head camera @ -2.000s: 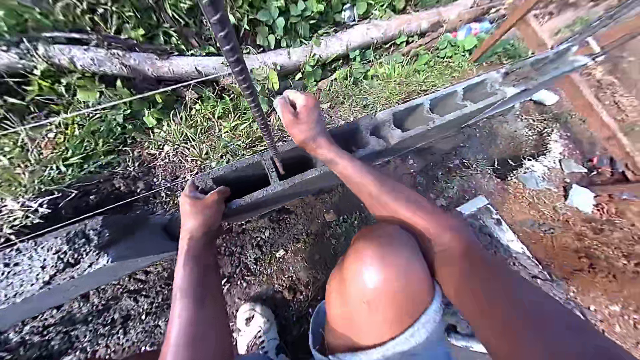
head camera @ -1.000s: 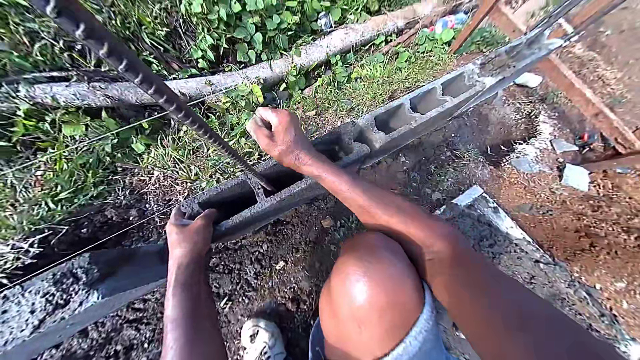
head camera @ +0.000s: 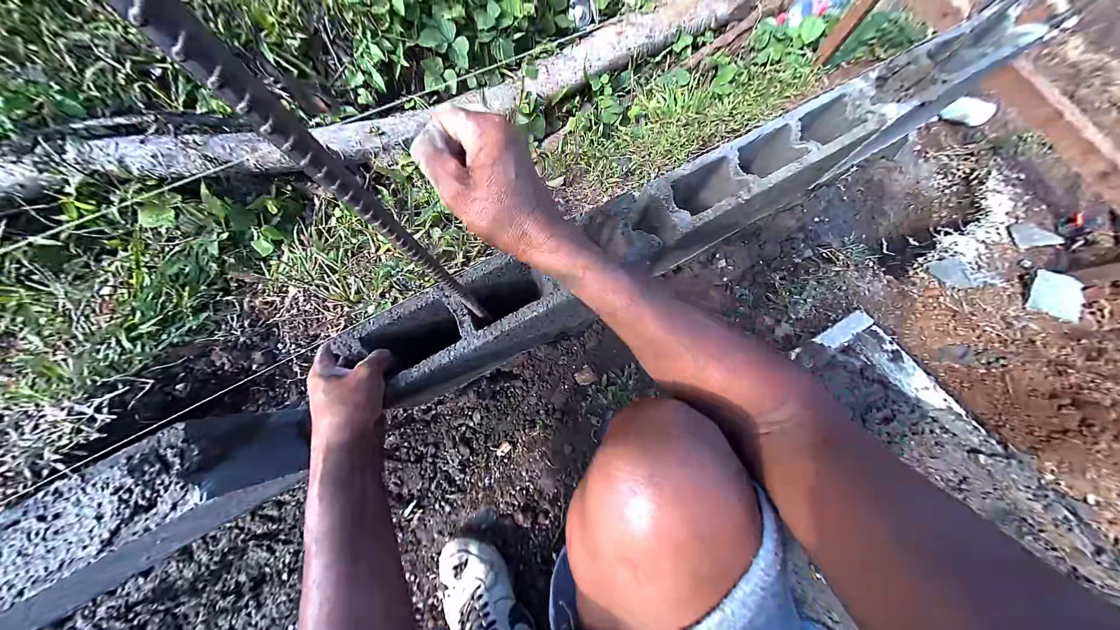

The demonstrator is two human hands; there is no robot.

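A hollow concrete block (head camera: 490, 346) stands at the end of a row of mortared blocks (head camera: 752, 206) running to the upper right. My left hand (head camera: 348, 389) grips the block's near-left end, thumb and fingers over its rim. Above the block's far side, my right hand (head camera: 477, 171) is raised in a closed fist; nothing shows in it. A ribbed steel rebar (head camera: 324, 166) slants from the upper left down to the block's middle web. A taut string line (head camera: 175, 418) runs along the block's far edge. Left of the block lies a lower concrete footing (head camera: 105, 516).
A long log (head camera: 385, 131) lies in the grass beyond the row. Wooden boards (head camera: 1059, 122) cross at the upper right. A rough concrete slab edge (head camera: 901, 376) and loose stone pieces (head camera: 1056, 295) lie at the right. My shoe (head camera: 477, 582) rests on the dirt below.
Over the two seconds my right fist has risen slightly from above the block, and my left hand stays on the block's end. The rebar looks more slanted as the view shifts.
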